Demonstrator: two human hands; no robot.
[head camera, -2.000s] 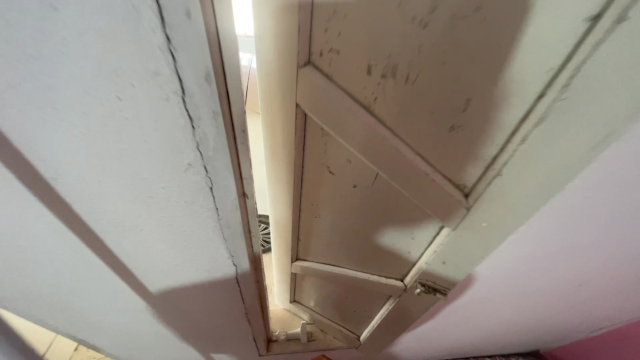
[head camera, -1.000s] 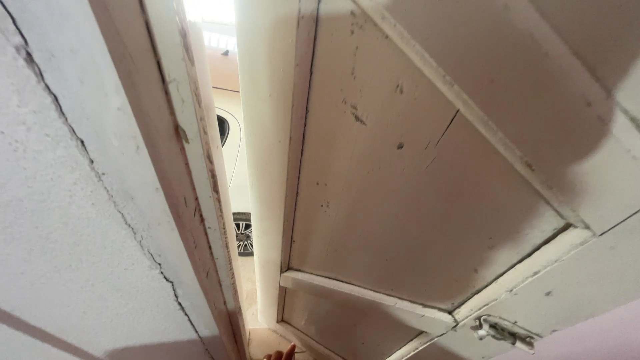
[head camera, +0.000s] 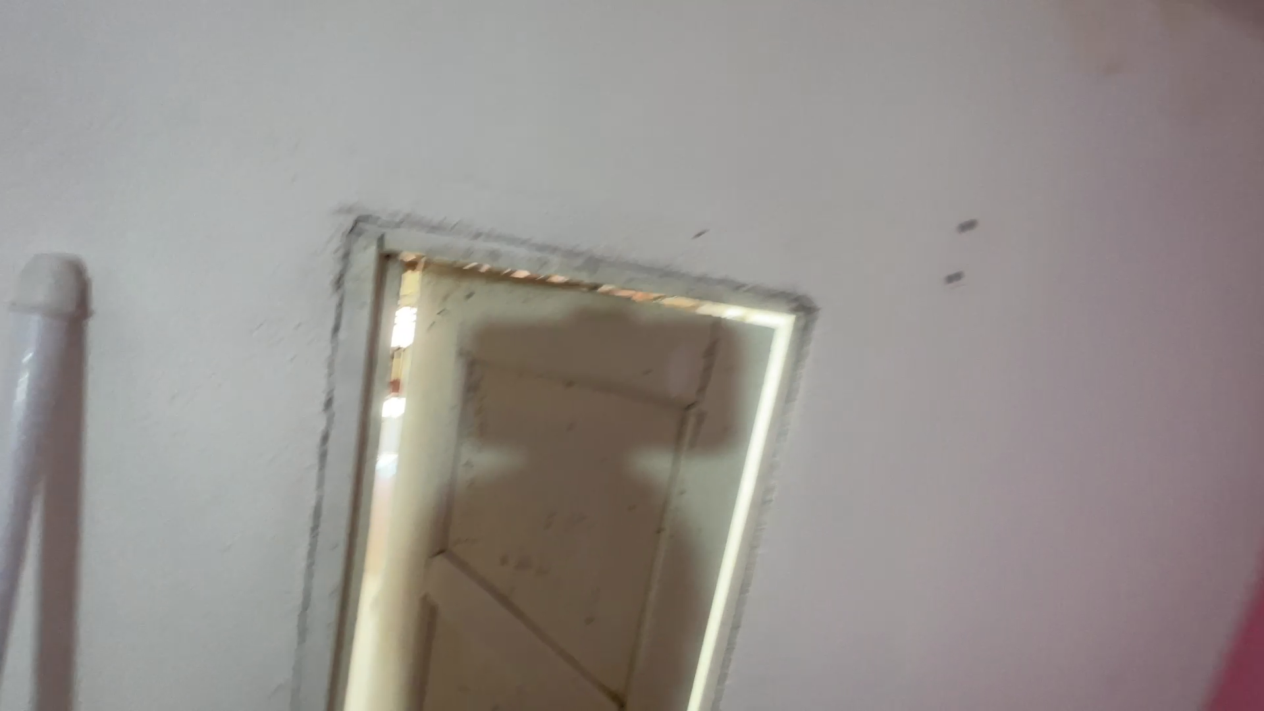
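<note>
Neither my left hand nor my right hand shows in the head view. A pale painted wooden door (head camera: 553, 464) with diagonal and straight battens stands in the lower middle, slightly tilted in the picture. Around it runs a door frame (head camera: 357, 444), with a dark crack along its outer edge. Bright light comes through the gap at the door's left side and along its top and right edges. A dark shadow falls across the upper part of the door. The picture is somewhat blurred.
A pale wall (head camera: 938, 474) surrounds the door frame and bears two small dark marks at the right. A whitish pipe with a rounded cap (head camera: 47, 296) runs down at the left edge. Part of a pink wall (head camera: 1239, 652) shows at the lower right.
The view has swung up to the top of the door. Fingers that showed at the bottom edge a second ago are out of sight, as are the door's latch and the wheel outside.
</note>
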